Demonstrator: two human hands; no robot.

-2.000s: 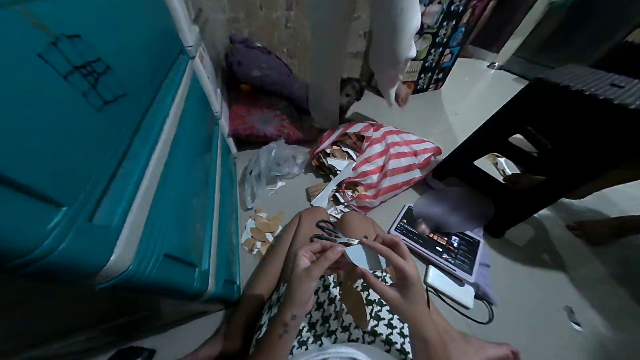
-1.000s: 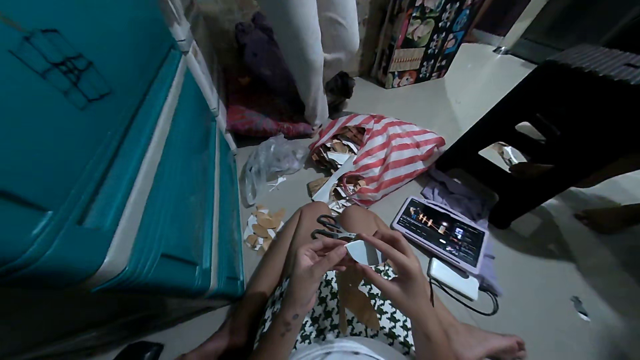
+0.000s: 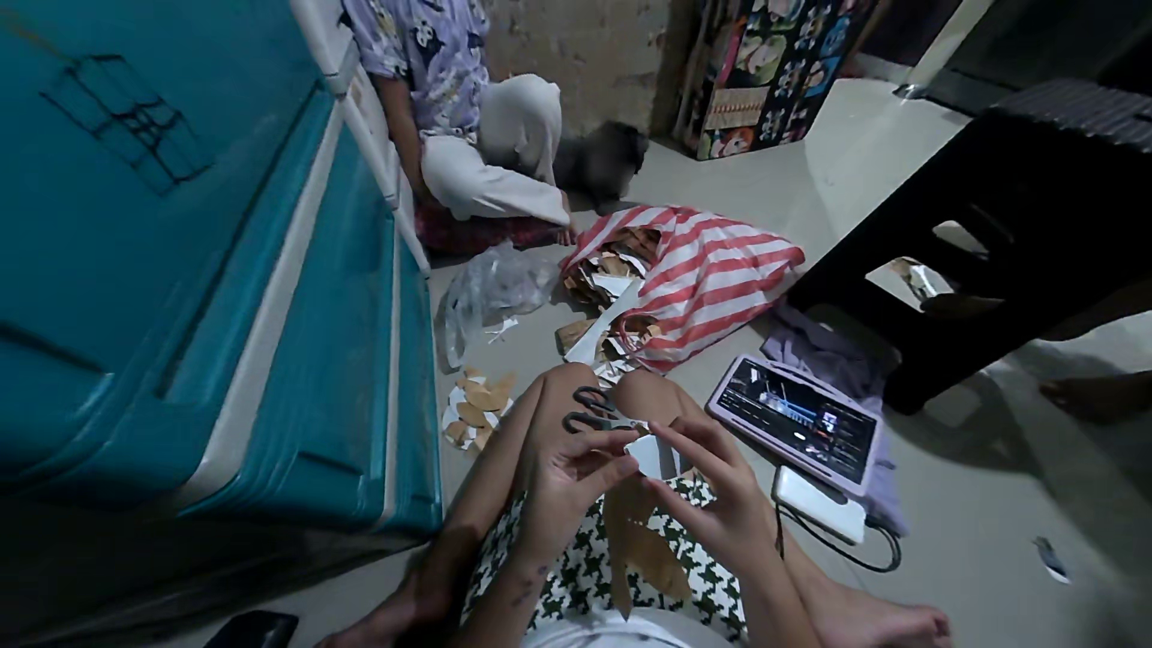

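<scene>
My left hand (image 3: 589, 468) and my right hand (image 3: 711, 477) hold a small white piece of paper or card (image 3: 654, 457) between their fingertips, above my lap. Scissors with dark handles (image 3: 598, 414) rest near my knees, just beyond my fingers, their blades partly hidden. Brown paper scraps (image 3: 652, 558) lie on the green-and-white patterned cloth over my lap. On the floor left of my knees is a small pile of brown and white cut pieces (image 3: 477, 405). A red-and-white striped plastic bag (image 3: 711, 279) lies beyond my knees, with paper scraps (image 3: 616, 270) spilling from its mouth.
Teal drawers (image 3: 333, 315) stand close on my left. A clear plastic bag (image 3: 504, 288) lies beside them. To the right are a tablet (image 3: 796, 423), a white power bank (image 3: 819, 504) with a cable, and a black stool (image 3: 972, 225). A person (image 3: 459, 117) sits ahead near a dark-furred animal (image 3: 603, 162).
The other person, whose light trousers were upright before, now sits on the floor by the drawers. My hands still hold the white piece.
</scene>
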